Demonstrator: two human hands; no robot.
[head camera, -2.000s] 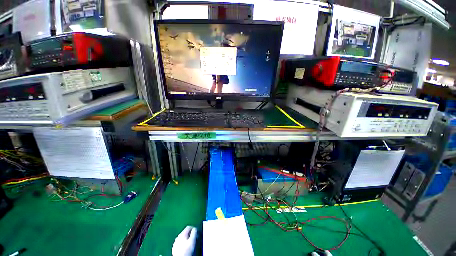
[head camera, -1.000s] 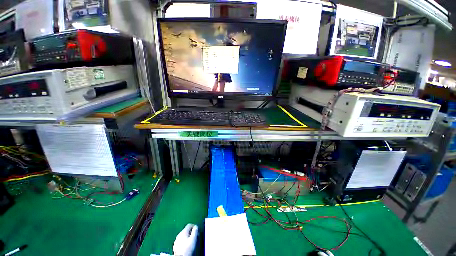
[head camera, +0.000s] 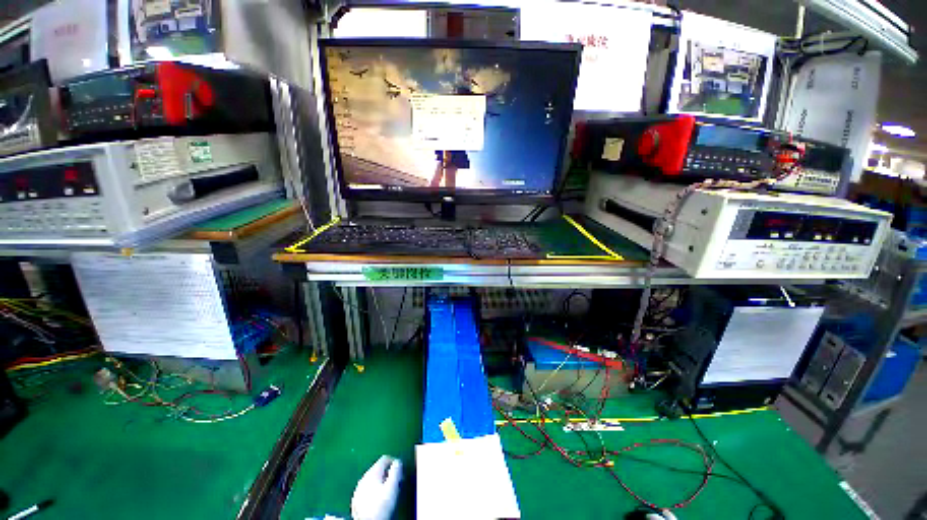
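A long blue power module (head camera: 456, 371) lies lengthwise on the green mat, its far end under the monitor shelf. A white paper (head camera: 467, 479) and a small yellow strip (head camera: 449, 430) lie on its near part. My gloved left hand (head camera: 377, 490) rests on the mat just left of the paper, fingers curled; whether it holds anything is hidden. My right hand (head camera: 661, 515) is cut off by the bottom edge, only a bit of white glove showing by a dark thing, perhaps a mouse. The monitor (head camera: 447, 122) shows a small white dialog window.
A keyboard (head camera: 427, 240) lies on the shelf. Red and black test leads (head camera: 610, 462) tangle right of the module. White meters (head camera: 793, 239) with red-bumpered units stand on both side shelves. A black case (head camera: 752, 350) stands at right rear. A pen (head camera: 31, 510) lies far left.
The camera view has shifted slightly since two seconds ago. My left hand stays beside the paper. Nothing else has clearly moved.
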